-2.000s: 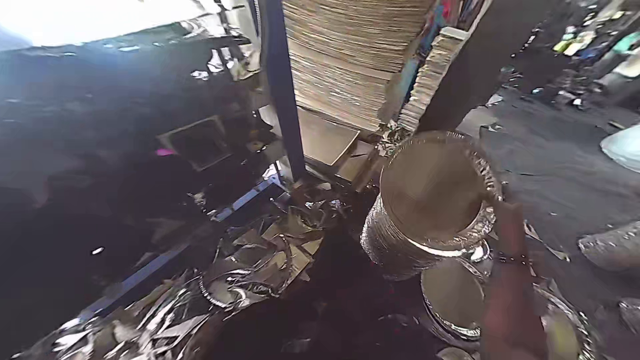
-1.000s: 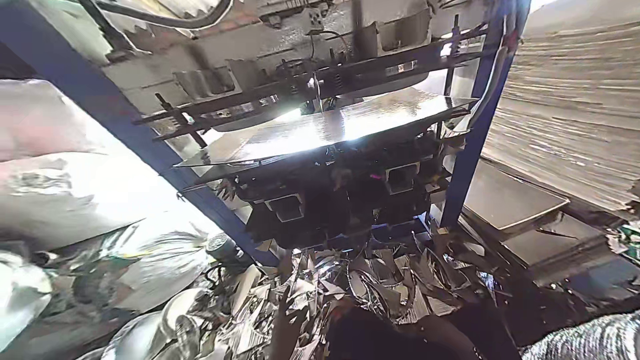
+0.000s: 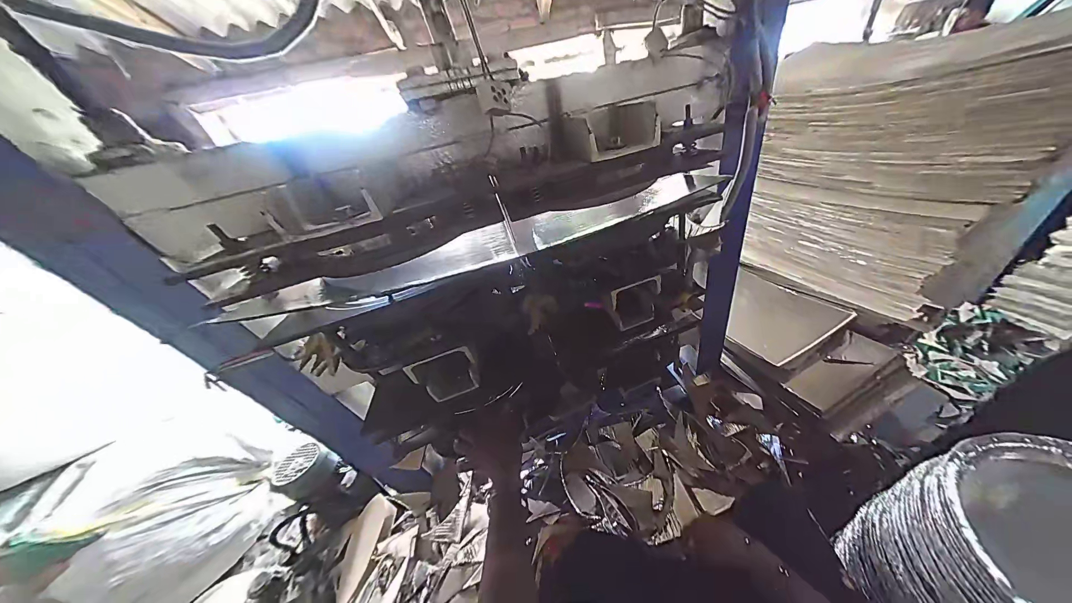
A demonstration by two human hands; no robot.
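Observation:
My left hand (image 3: pixel 490 442) reaches forward from the bottom centre to the dark lower part of a press with a blue steel frame (image 3: pixel 730 218). Its fingers are lost in shadow, so I cannot tell whether it holds anything. A shiny silver sheet (image 3: pixel 477 251) lies across the press, above and beyond the hand. Below the sheet are dark metal parts with square openings (image 3: pixel 444 374). My right hand cannot be made out. At the lower right stands a tilted stack of round silver-coated plates (image 3: pixel 909 523).
Cut scraps (image 3: pixel 628 477) lie heaped under the press. Tall stacks of sheets (image 3: pixel 888 159) rise at the right, with flat boards (image 3: pixel 779 318) at their foot. A motor with a round grille (image 3: pixel 297 463) and a pale plastic sack (image 3: pixel 167 511) are at the left.
The view has swung left from the plate stacks to the press. A hand was at the plate stack two seconds ago; now an arm reaches toward the press.

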